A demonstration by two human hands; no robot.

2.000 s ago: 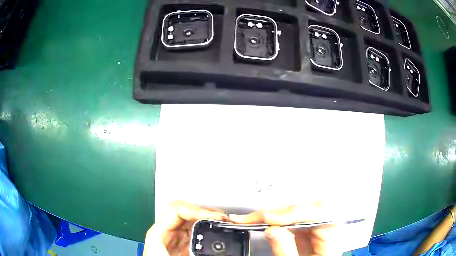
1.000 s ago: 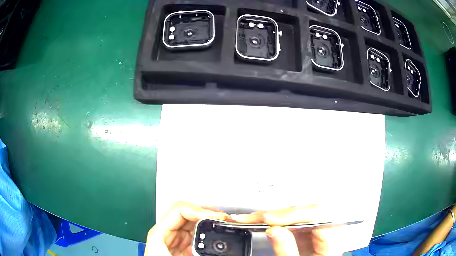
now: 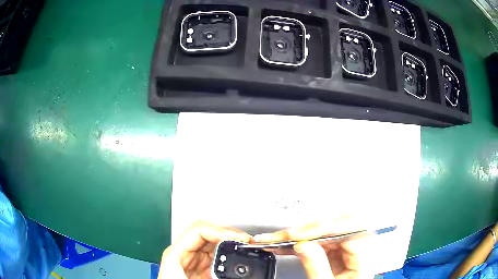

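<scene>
My left hand (image 3: 188, 248) holds a black smartwatch housing (image 3: 243, 264) with a bright rim, open side up; the picture's bottom edge cuts off both. My right hand (image 3: 322, 248) grips thin tweezers (image 3: 349, 235). Their left end lies at the housing's upper inner edge and their bluish end points right. Whether the tip holds a part cannot be told. A cluster of tiny specks (image 3: 288, 204) lies on the white paper sheet (image 3: 295, 158) above my hands.
A black foam tray (image 3: 262, 99) with several housings in its pockets (image 3: 283, 43) lies behind the paper on the green bench (image 3: 104, 185). Blue-clothed people show at the left (image 3: 16, 234) and lower right edges, one with a bare forearm (image 3: 480, 253). Dark objects stand at the upper left and right edge.
The bluish right end of the tweezers has risen, so they slant more. The housing in my left hand has shifted very slightly to the right. The tray view has shifted slightly right.
</scene>
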